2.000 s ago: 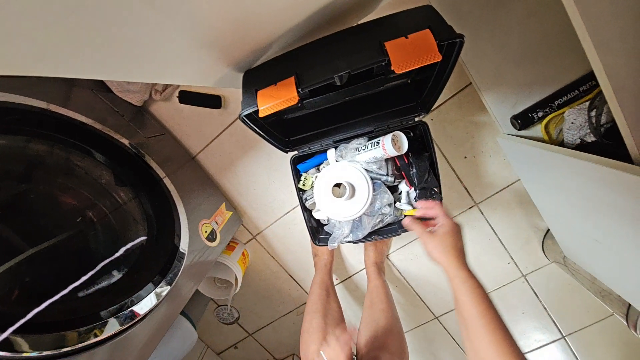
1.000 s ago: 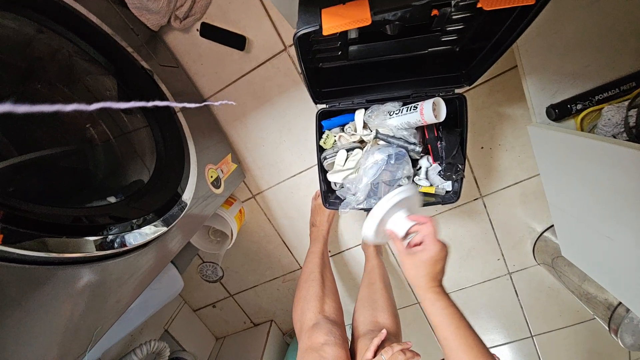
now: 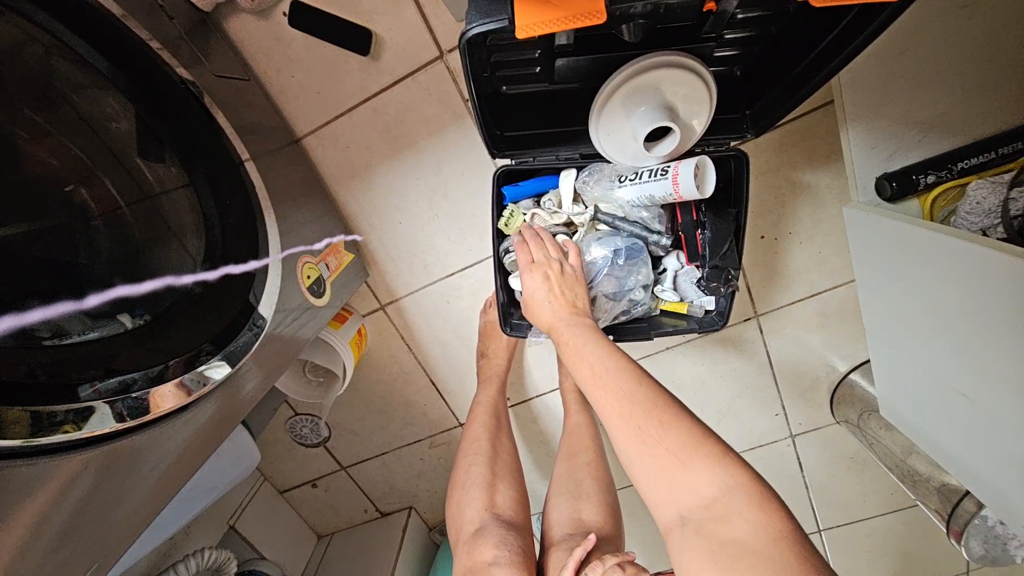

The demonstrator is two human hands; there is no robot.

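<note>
A black plastic toolbox (image 3: 741, 240) stands with its lid raised and its tray full of small things. My right hand (image 3: 552, 280) lies over the left part of the contents, fingers extended, beside a clear plastic bag (image 3: 616, 268); what is under the palm is hidden. A white round plastic fitting with a central tube (image 3: 656, 100) leans inside the lid. Behind the bag lie a white silicone tube (image 3: 668, 180) and a blue cylindrical object (image 3: 530, 189). Only part of my left hand (image 3: 600, 560) shows, near my knees at the bottom edge; its grip is unclear.
A front-loading washing machine (image 3: 320, 320) takes up the left side, with a white bucket (image 3: 324, 360) beside it, near a floor drain (image 3: 308, 430). A black oblong object (image 3: 330, 27) lies on the tiles. An open white drawer (image 3: 944, 352) and a metal cylinder (image 3: 904, 448) are at right.
The white round fitting, in my right hand one second ago, now rests against the toolbox lid. My right hand has moved onto the box's contents.
</note>
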